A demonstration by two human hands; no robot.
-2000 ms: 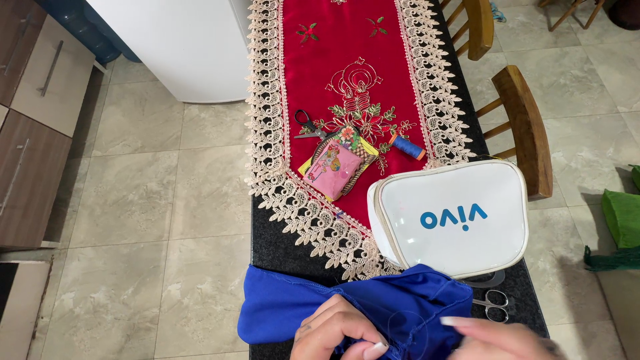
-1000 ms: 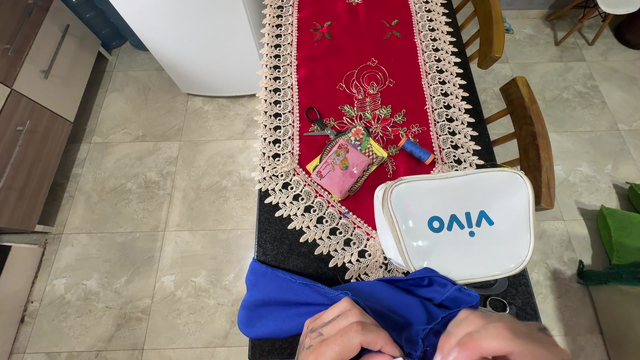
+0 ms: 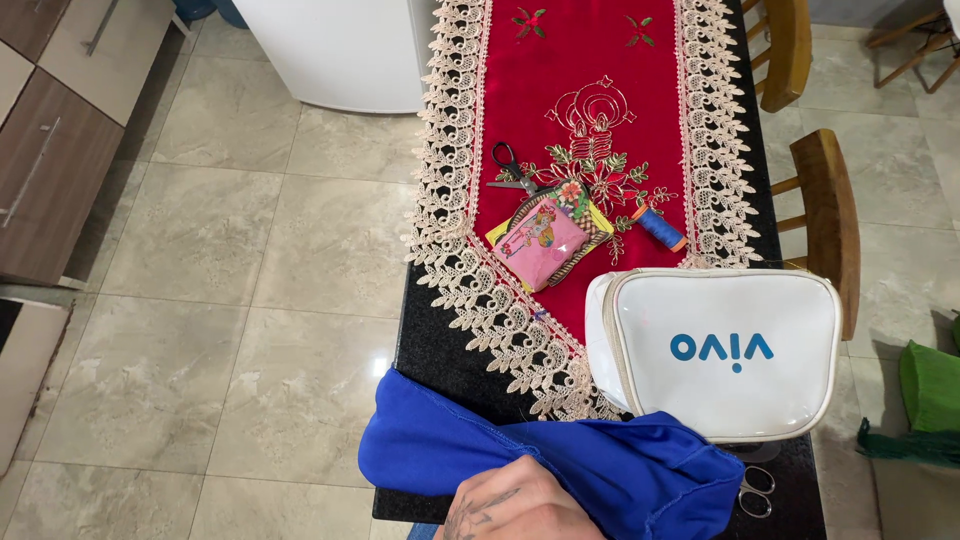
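Observation:
A piece of blue fabric [image 3: 630, 465] with stitched seams lies bunched across the near end of the black table. My left hand [image 3: 521, 502] is curled on its near edge, holding it; the fingertips are hidden below the knuckles. My right hand is out of the picture. Metal scissor handles [image 3: 756, 491] show just right of the fabric. Farther off, on a red table runner [image 3: 577, 300], are black-handled scissors [image 3: 514, 171], a pink packet [image 3: 540, 244] on a woven item with a flower, and a spool of blue thread [image 3: 660, 228].
A white vivo pouch [image 3: 724, 352] lies at the right, touching the fabric. Lace [image 3: 450, 172] edges the runner on the black table [image 3: 427, 345]. Wooden chairs [image 3: 832, 232] stand along the right side, a white appliance [image 3: 337, 52] beyond the left side, and drawers [image 3: 52, 165] far left.
My right hand, over the fabric's right part in both earlier frames, has left the view. My left hand has stayed on the fabric.

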